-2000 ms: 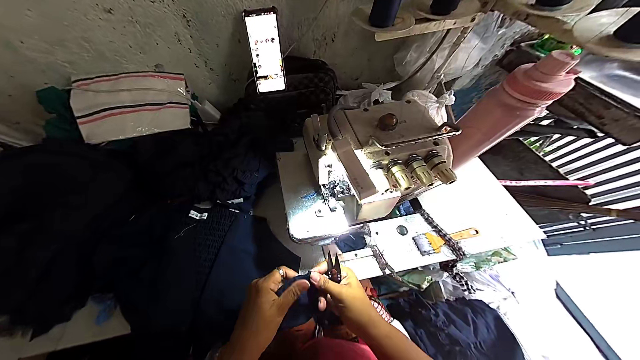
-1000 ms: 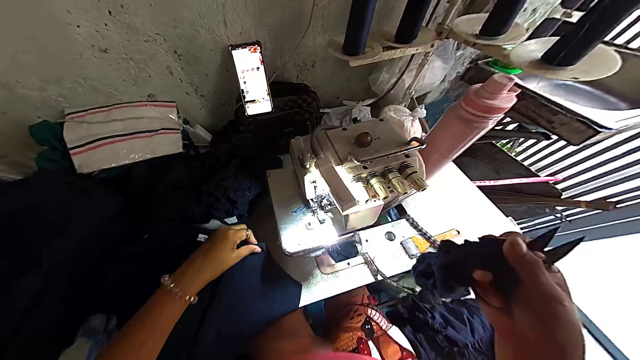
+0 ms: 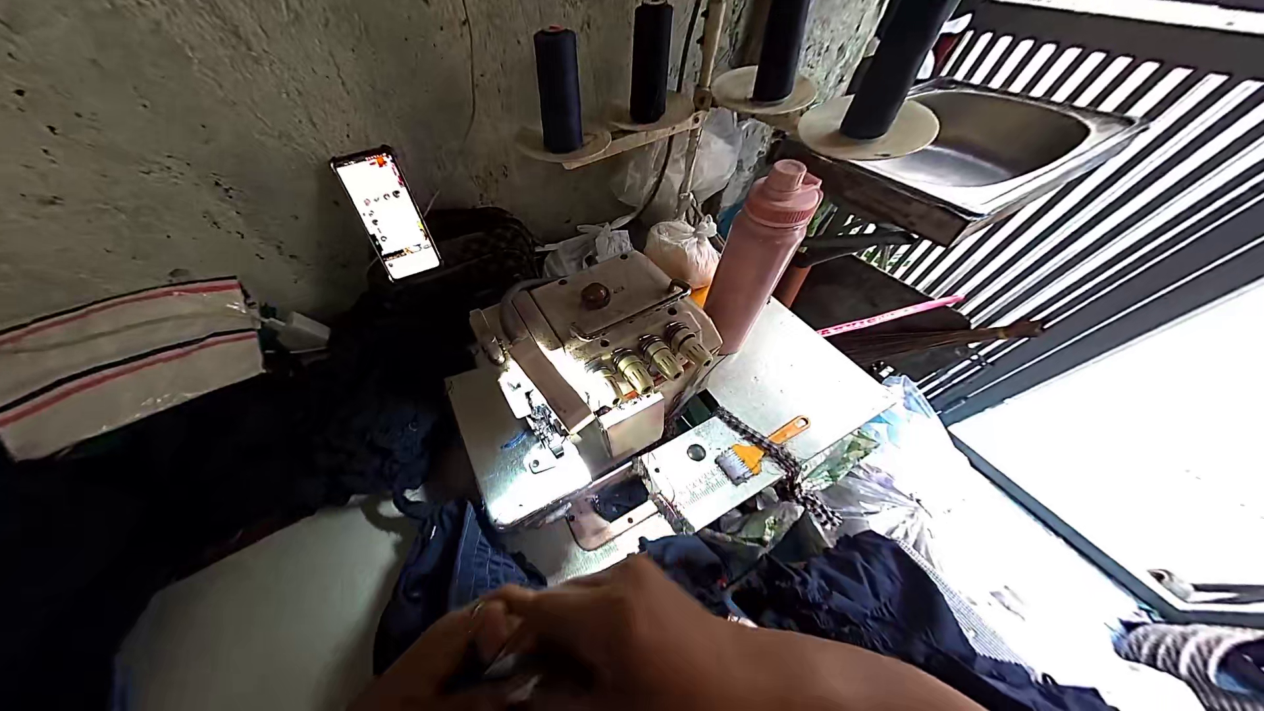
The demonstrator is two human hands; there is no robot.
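Note:
My right hand [image 3: 602, 627] is at the bottom centre, crossing over my left hand [image 3: 444, 647], its fingers blurred and bent. Both are close to a dark navy cloth [image 3: 464, 558] that lies just beyond them, in front of the serger. What lies between the fingers is too blurred and hidden to name. The serger [image 3: 602, 346], lit at its needle area, stands beyond the hands on a pale table. More navy cloth [image 3: 859, 592] lies to the right of my right wrist. The snips seen earlier cannot be made out.
An orange-handled brush [image 3: 760, 454] lies on the table [image 3: 820, 375] by a braided cord. A pink bottle [image 3: 755, 257] stands behind the serger. Thread cones [image 3: 560, 89] rise above it. A lit phone [image 3: 387, 212] leans on the wall. Dark cloth [image 3: 227, 464] is heaped at left.
My hands, wide apart one second ago, are now together at the bottom centre. The navy cloth in front of the serger has shifted, and a pale surface shows at its left. The view has turned.

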